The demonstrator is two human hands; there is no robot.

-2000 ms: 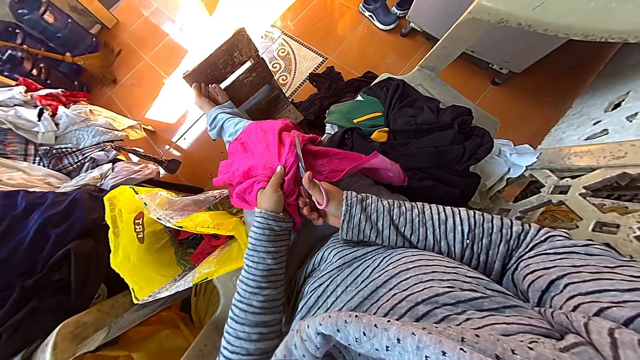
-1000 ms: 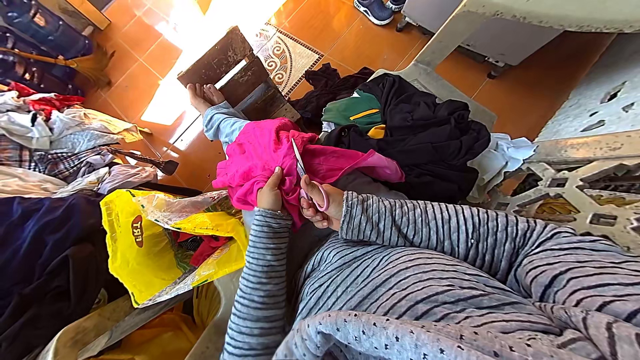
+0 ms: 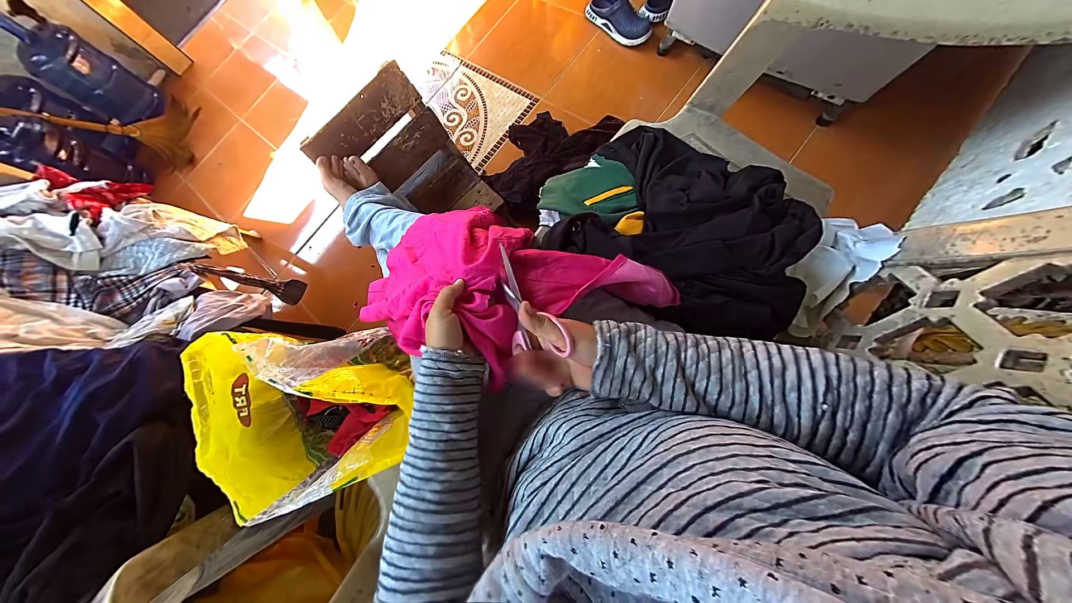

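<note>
Bright pink cloth [image 3: 452, 260] lies bunched over my lap. My left hand [image 3: 445, 316] grips its near part, thumb on top. In my right hand [image 3: 557, 343] is a pair of scissors [image 3: 510, 280] with pink handles, a finger loop showing beside the thumb. The metal blades point away from me and lie against the pink cloth; whether they are parted is hard to tell. Just right of the pink cloth, black garments [image 3: 712, 234] and a green cloth with yellow stripes [image 3: 590, 191] are heaped on a plastic chair [image 3: 808, 184].
A yellow plastic bag [image 3: 243, 435] holding red cloth stands left of my left forearm. Clothes [image 3: 126, 251] are piled farther left, near a broom [image 3: 163, 132] and blue water jugs [image 3: 92, 75]. My bare feet rest by a wooden stool [image 3: 419, 151]. Blue shoes [image 3: 620, 21] are at the top.
</note>
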